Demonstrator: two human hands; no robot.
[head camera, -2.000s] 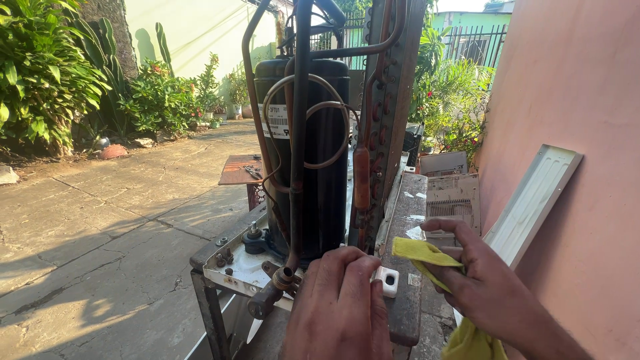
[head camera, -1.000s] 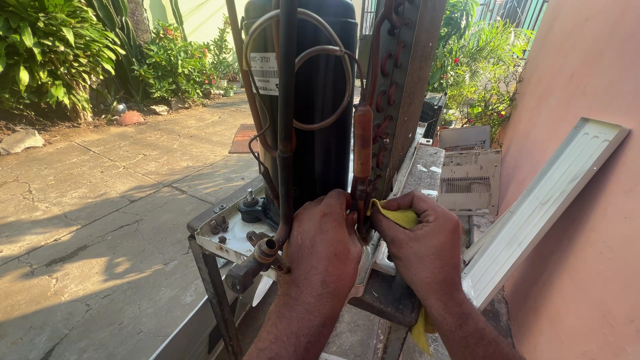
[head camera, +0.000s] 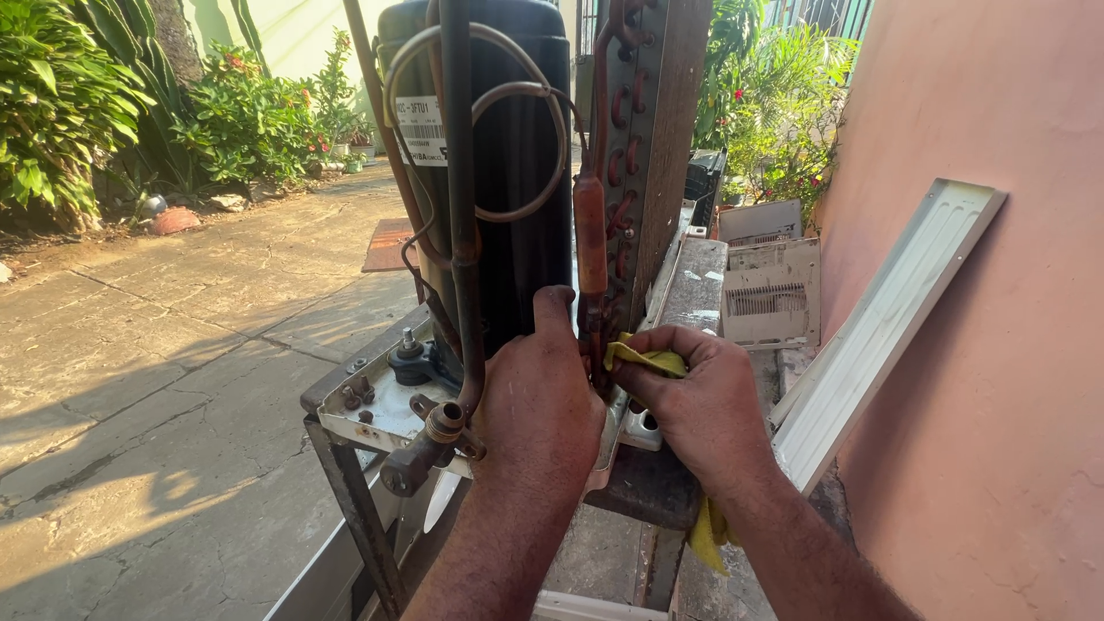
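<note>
A black compressor (head camera: 517, 250) stands on the white metal base pan (head camera: 379, 414) of an outdoor air-conditioner unit. My left hand (head camera: 543, 397) reaches in low between the compressor and the copper filter drier (head camera: 590, 233); its thumb points up, and its fingertips are hidden. My right hand (head camera: 699, 388) pinches a yellow cloth (head camera: 647, 354) between thumb and fingers, at the foot of the thin copper pipe below the drier. More of the cloth hangs under the wrist. A brass service valve (head camera: 431, 440) sits left of my left hand. The condenser coil (head camera: 638, 155) rises behind the drier.
The pan rests on a dark metal-framed stand (head camera: 358, 500). A long white metal panel (head camera: 888, 336) leans against the pink wall (head camera: 983, 345) on the right. Vented plastic covers (head camera: 768, 297) stand behind it. Loose rusty nuts (head camera: 358, 392) lie on the pan's left corner.
Two seconds ago my right hand held the cloth away from the unit, right of the pan; it is now at the pipe. My left hand has moved in from the pan's front edge.
</note>
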